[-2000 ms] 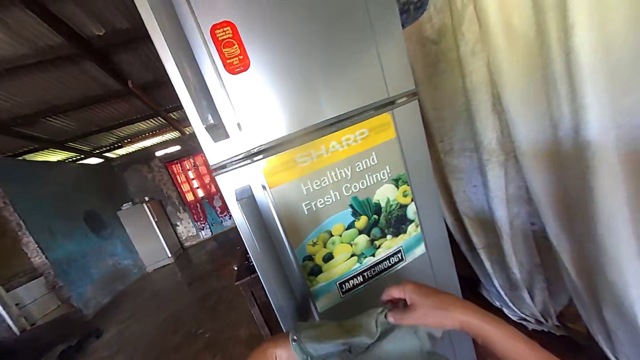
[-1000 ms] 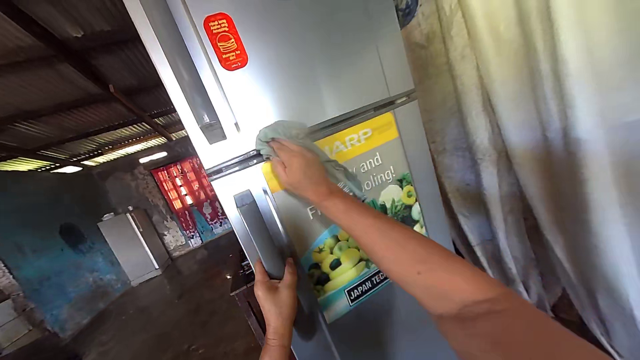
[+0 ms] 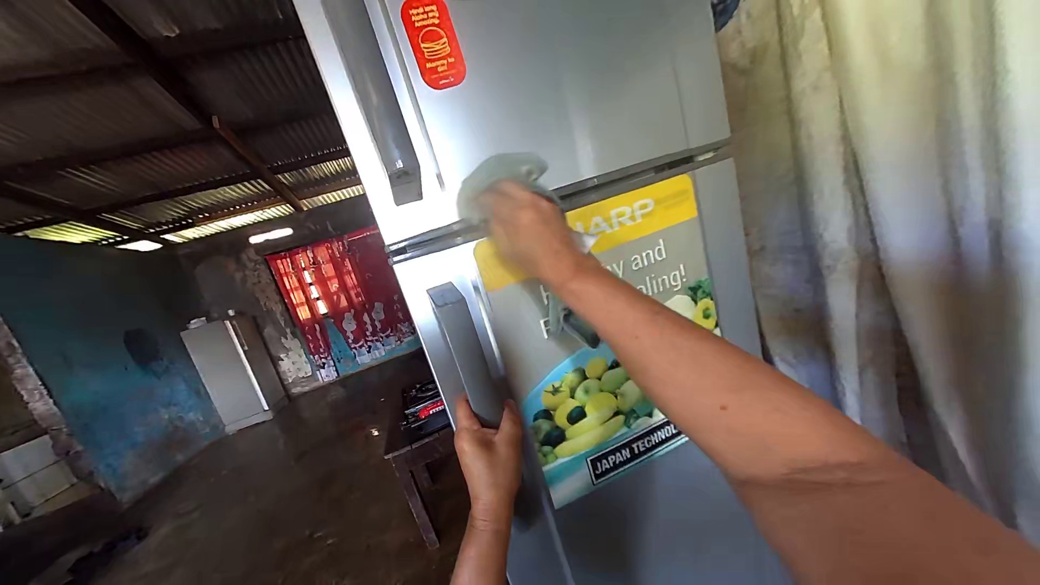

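Note:
A grey two-door Sharp refrigerator stands tilted in view. My right hand presses a grey-green cloth against the front at the gap between the upper and lower doors, near their handle side; part of the cloth hangs below the hand. My left hand grips the lower end of the lower door handle. Above it is the upper door handle. My right forearm crosses the yellow-topped poster with pictured fruit. A red sticker is on the upper door.
A pale curtain hangs close at the right. Left of the refrigerator stands a dark wooden table with objects on it. Farther back are another refrigerator, a red curtain and a blue wall.
Two seconds ago both hands were low before the lower door with the cloth. The right hand has since brought it up to the door gap, and the left hand has taken hold of the handle.

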